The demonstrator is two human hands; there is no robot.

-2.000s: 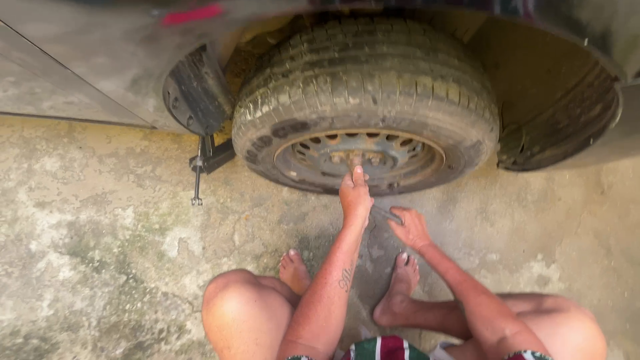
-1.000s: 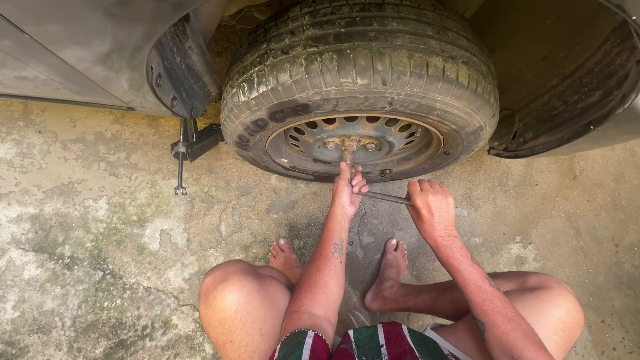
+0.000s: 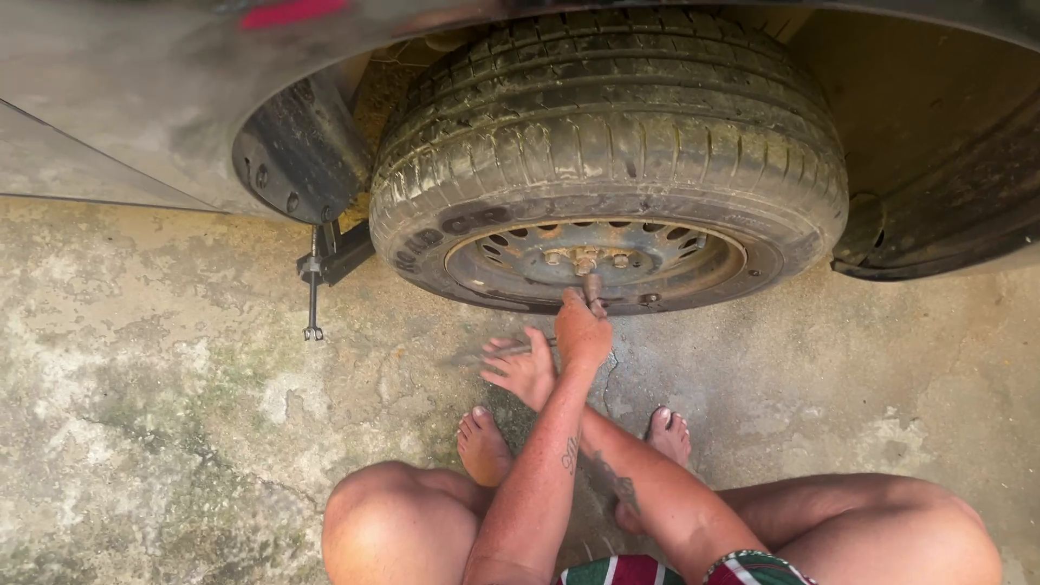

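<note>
A car wheel with a steel rim (image 3: 682,272) and a worn tire (image 3: 601,154) sits in the wheel arch. My left hand (image 3: 585,329) is closed around the socket end of a lug wrench (image 3: 593,286), just below the lug nuts (image 3: 585,262) at the hub. Crossed under my left arm, my right hand (image 3: 524,370) has its fingers spread beside the wrench's handle, which is blurred and points left. Whether the right palm touches the handle is unclear.
Left of the tire, a scissor jack (image 3: 337,258) stands under the car's sill, its screw rod (image 3: 313,305) sticking out toward me. A black wheel-arch liner (image 3: 934,203) hangs at the right. My bare feet rest on the stained concrete ground (image 3: 203,390).
My right hand has moved from the right of the left hand to its left, crossing under the left arm. The wrench handle has swung from right to left. My left hand stays at the socket end.
</note>
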